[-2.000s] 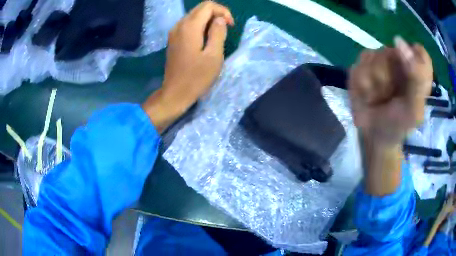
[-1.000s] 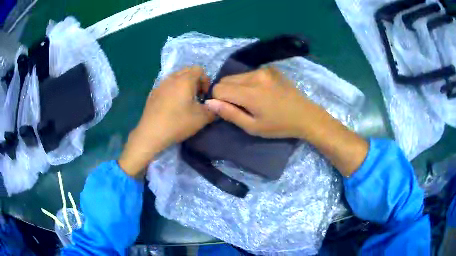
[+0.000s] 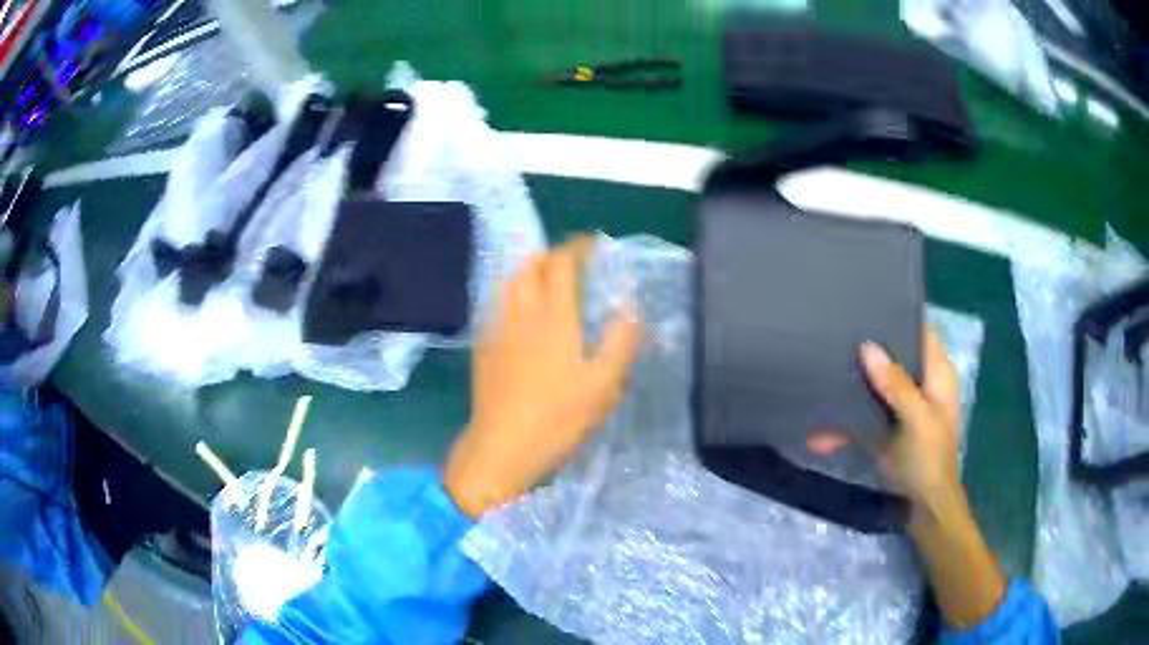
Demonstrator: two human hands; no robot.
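A black assembled unit (image 3: 806, 315), a flat square with curved arms projecting at its top and bottom, is held above the bubble wrap (image 3: 630, 542). My right hand (image 3: 917, 422) grips its lower right side, with the thumb on its face. My left hand (image 3: 542, 365) is to the left of the unit, apart from it, somewhat blurred, fingers spread and holding nothing.
Another assembled unit (image 3: 397, 267) lies on wrap at left. Side cutters (image 3: 617, 76) and dark stacked panels (image 3: 844, 88) lie beyond the white strip (image 3: 605, 160). An open black frame (image 3: 1080, 391) is at right. Yellow strips (image 3: 287, 451) stand in a clear bag (image 3: 240, 542) at the near edge. A blue sleeve (image 3: 44, 504) shows far left.
The unit was on the wrap with both my hands at its upper edge. Now my right hand holds it up further right, and my left hand has let go. The view has shifted, showing more of the bench's far side.
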